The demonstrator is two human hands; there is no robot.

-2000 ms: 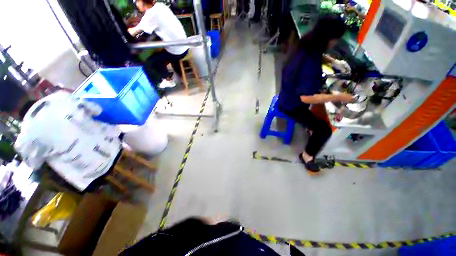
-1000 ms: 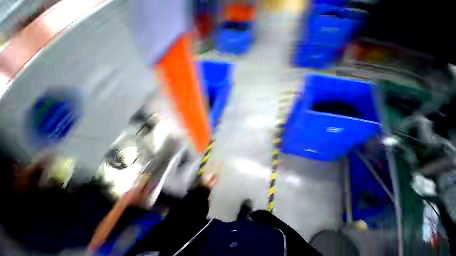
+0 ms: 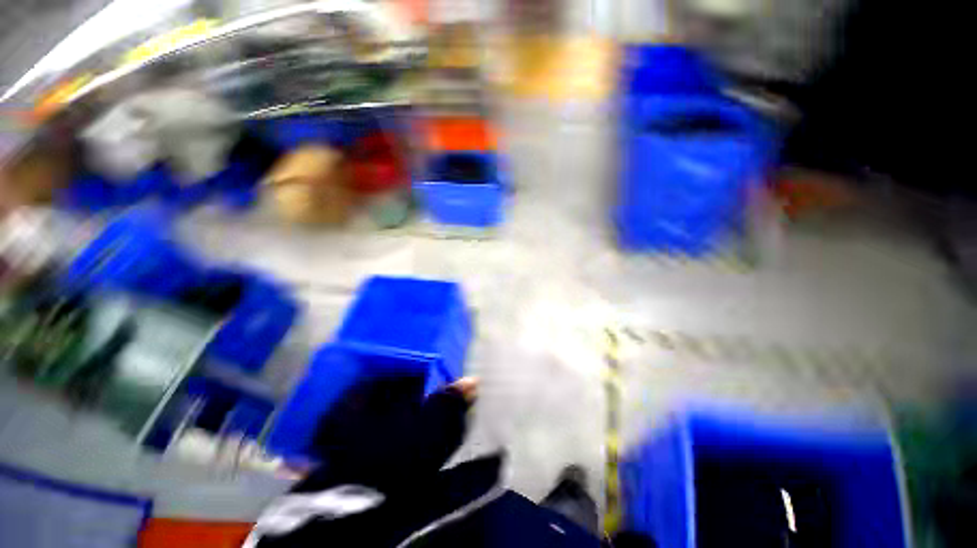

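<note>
The view is blurred. My left hand shows as a small patch at the end of a dark sleeve, low and left of centre; its fingers cannot be made out. It appears in front of blue bins on the floor at the left; whether it touches them cannot be told. My right hand is out of the picture. A large blue bin stands at the lower right with dark contents and a pale strip inside. A dark shoe shows below the centre.
Grey floor with yellow-black tape runs ahead. Stacked blue bins stand at the upper right. A smaller blue bin with orange above it stands further off. Blurred benches and a brown object are at the left.
The view has moved forward along the aisle past the seated worker and orange-edged machine. The large right-hand bin is now nearer and lower. My left hand stays near the lower middle.
</note>
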